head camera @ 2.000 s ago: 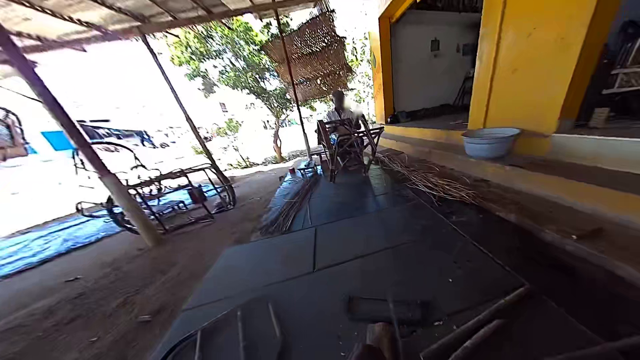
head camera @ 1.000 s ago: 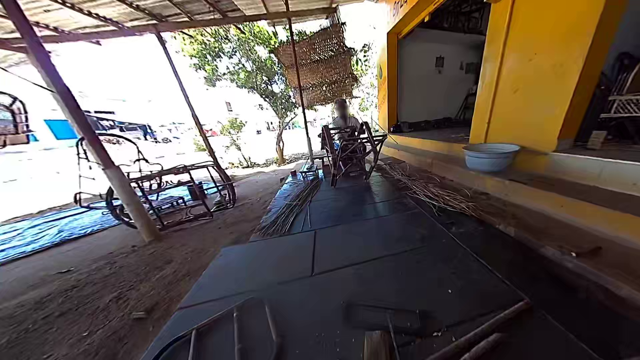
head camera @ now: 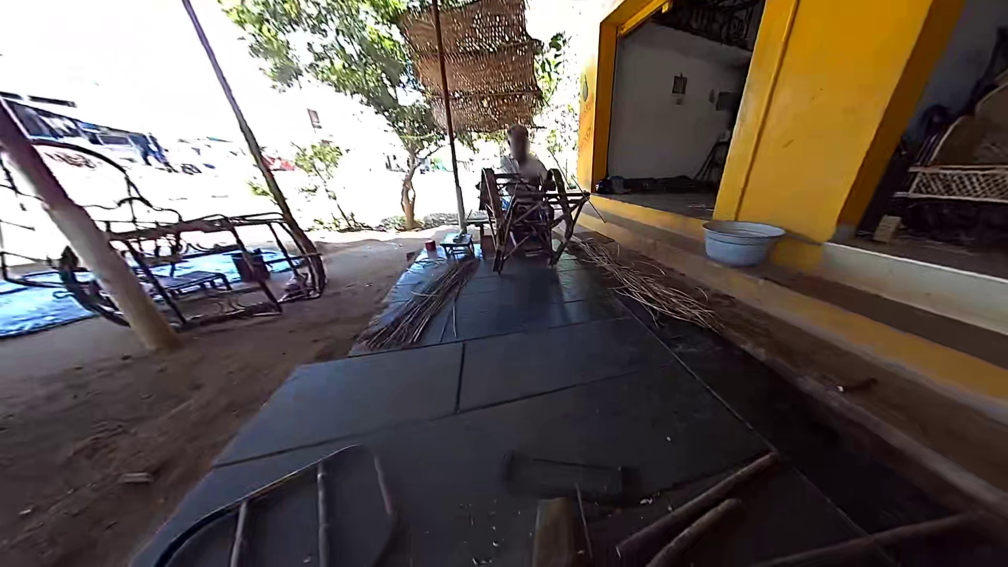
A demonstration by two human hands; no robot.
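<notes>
Neither my left hand nor my right hand shows in the head view. At the lower left a bent-cane frame (head camera: pixel 321 512) with crossbars lies on the dark slab floor (head camera: pixel 551 370). A short wooden block (head camera: pixel 555 531) stands at the bottom centre, near a dark flat object (head camera: pixel 567 476) whose kind I cannot tell. Two wooden poles (head camera: pixel 693 512) lie side by side at the lower right, with another stick (head camera: pixel 882 539) further right.
Ahead, a person (head camera: pixel 524 165) sits behind a cane furniture frame (head camera: pixel 531 216). Bundles of thin canes lie left (head camera: pixel 429 303) and right (head camera: pixel 650 283). A plastic tub (head camera: pixel 740 242) rests on the step. A wooden post (head camera: pixel 102 252) and cane frames (head camera: pixel 213 260) are at left.
The wooden block and poles at the bottom stay on the floor. The view has shifted slightly; nothing else has plainly moved.
</notes>
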